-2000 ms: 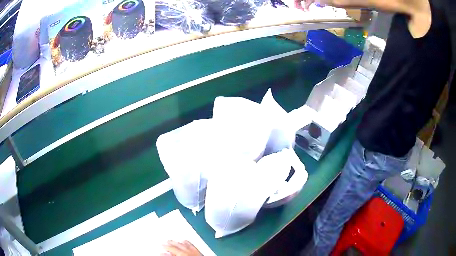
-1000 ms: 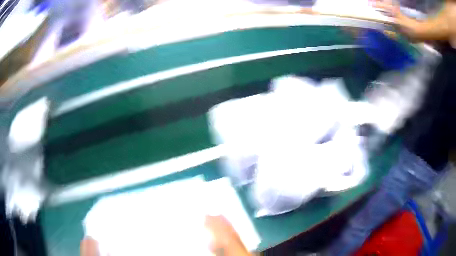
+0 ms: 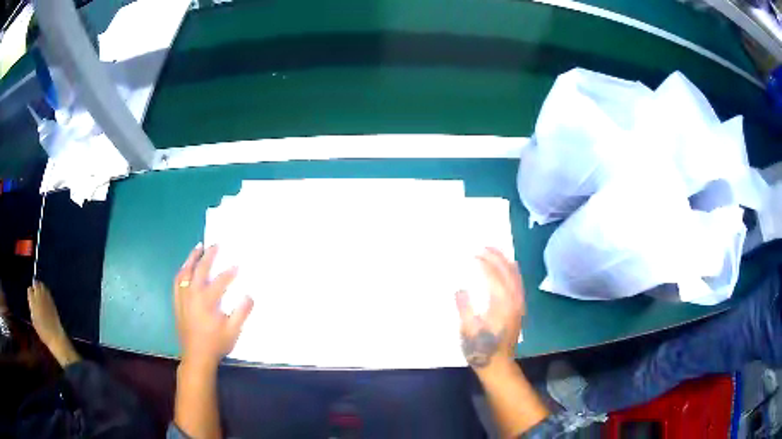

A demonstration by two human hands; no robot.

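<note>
A flat stack of white packing bags (image 3: 351, 266) with uneven, stepped edges lies on the green bench in front of me. My left hand (image 3: 206, 300) is bare, with a ring on one finger, and rests with fingers spread on the stack's left edge. My right hand (image 3: 493, 304) is bare, with a dark mark near the wrist, and rests on the stack's right edge, fingers apart. Neither hand visibly grips anything. Several bagged speakers (image 3: 634, 189) stand bunched together to the right of the stack.
A pale metal rail (image 3: 343, 147) separates the bench from the green belt (image 3: 343, 77). A metal post (image 3: 94, 86) and loose white bags (image 3: 94, 141) are at left. Another person's hand (image 3: 50, 321) is at far left. A red stool (image 3: 677, 411) and a denim-clad leg are at lower right.
The view has turned down and left. Both my hands now show fully on the stack's two sides; earlier they were at the lower edge. The bagged speakers remain bunched at the stack's right.
</note>
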